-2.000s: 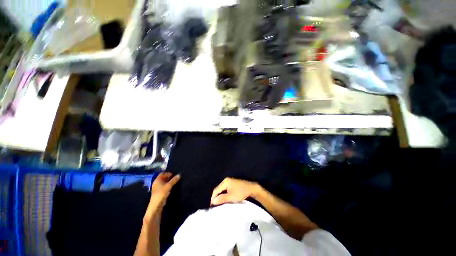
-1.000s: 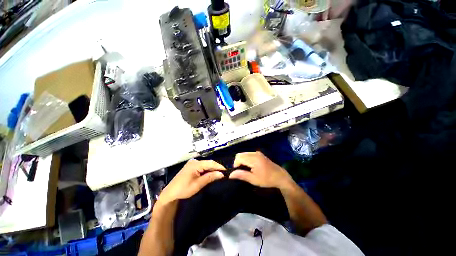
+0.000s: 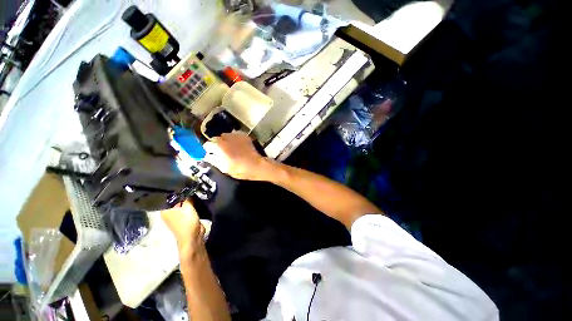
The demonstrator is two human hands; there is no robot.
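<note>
The black garment (image 3: 251, 219) lies over my lap and reaches up to the front end of the button sewing machine (image 3: 125, 144). My left hand (image 3: 187, 224) is at the near left of the machine head; its fingertips are hidden under the head's front. My right hand (image 3: 235, 155) is right of the clamp (image 3: 204, 182), fingers bent, close to the blue-handled tool (image 3: 188, 143) and the button tray (image 3: 248, 105). What the fingers of either hand hold cannot be made out. Dark buttons (image 3: 222, 123) lie in the tray.
Behind the tray stand the control panel (image 3: 189, 83) and a black bottle with a yellow label (image 3: 150, 36). A white basket (image 3: 81, 235) and bagged black parts (image 3: 128, 227) are at left. Clear plastic bags (image 3: 295, 31) lie at the back. The table's front edge (image 3: 317, 106) runs diagonally.
The view has turned and moved closer to the machine. My hands, together over my lap a second ago, are now apart on either side of the machine's front end, with the black garment drawn up there.
</note>
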